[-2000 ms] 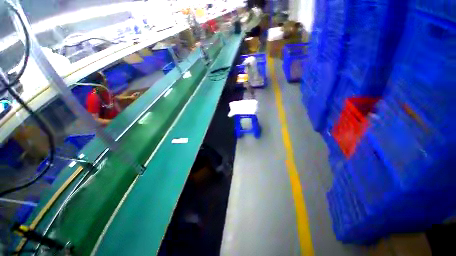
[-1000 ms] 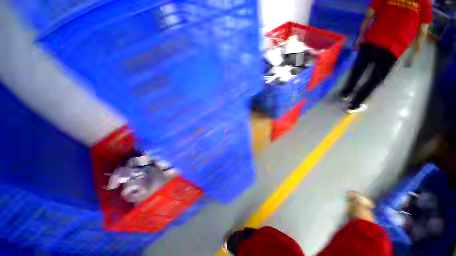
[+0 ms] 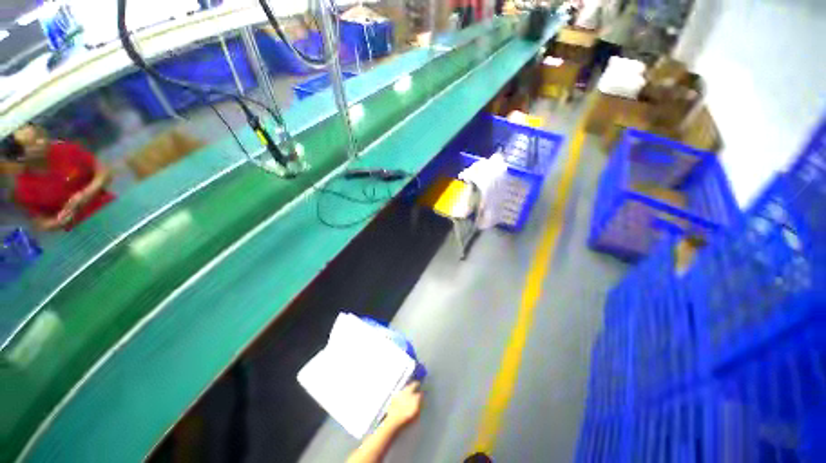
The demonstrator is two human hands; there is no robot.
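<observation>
A small blue stool (image 3: 418, 362) with white square sheets or a pad (image 3: 355, 373) on top is low in the picture, beside the bench. My left hand (image 3: 404, 409), bare, reaches up from the bottom edge and holds the stool's near right edge by the pad. Its fingers are blurred. My right hand is not in view. A black electric screwdriver (image 3: 376, 174) lies on the green bench edge with its thin cord looped beside it.
A screwdriver with a yellow label (image 3: 264, 137) hangs over the green belt (image 3: 172, 237). A person in red (image 3: 56, 185) sits across the line. Blue crates (image 3: 666, 194) stand right of the yellow floor line (image 3: 530, 298). A yellow-orange seat (image 3: 450, 198) bears white cloth.
The view has swung from the crates, red sleeves and a walking person back to the belt and aisle. The stool now appears closer than two seconds ago, with my left hand on it.
</observation>
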